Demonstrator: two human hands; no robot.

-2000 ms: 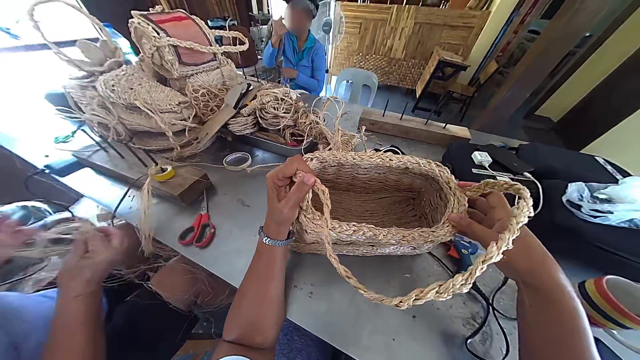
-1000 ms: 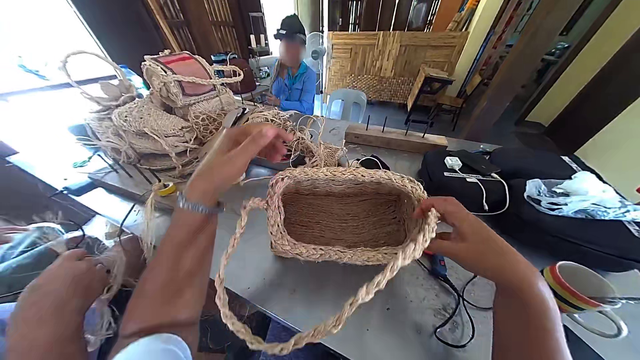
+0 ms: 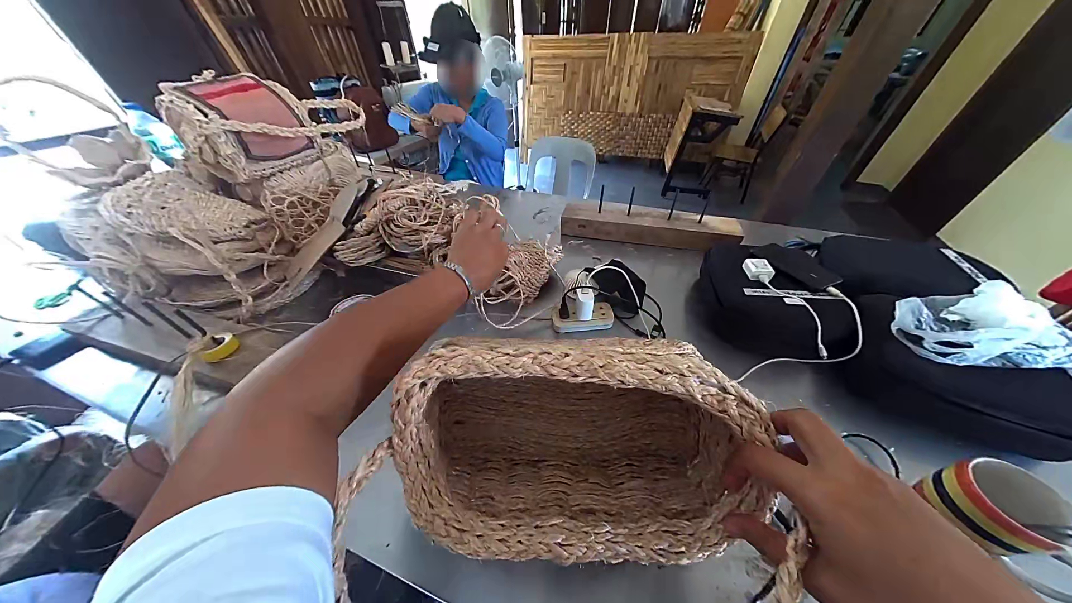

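Observation:
A rectangular basket of braided natural fibre (image 3: 553,360) stands on the grey table with its open top toward me. My right hand (image 3: 804,494) grips the rim at the basket's right end, fingers inside the wall. A braided handle (image 3: 356,494) hangs down at the left, and its other end shows below my right hand. My left hand (image 3: 481,251) reaches far forward to the cord at the back, touching or just above a small netted bundle of cord (image 3: 528,270). Beside it lies a tangled heap of fibre cord (image 3: 410,213). Whether the left fingers hold any strand is unclear.
Woven bags (image 3: 184,218) are piled at the back left. A wooden block with upright rods (image 3: 653,226), a power strip (image 3: 584,318) and black bags (image 3: 888,335) lie beyond the basket. A striped mug (image 3: 988,502) stands at right. A person (image 3: 469,126) sits across the table.
My left hand has left the basket's rim and handle and moved forward to the cord heap. The handle, held up two seconds ago, now hangs down. The right hand stays on the basket's right end.

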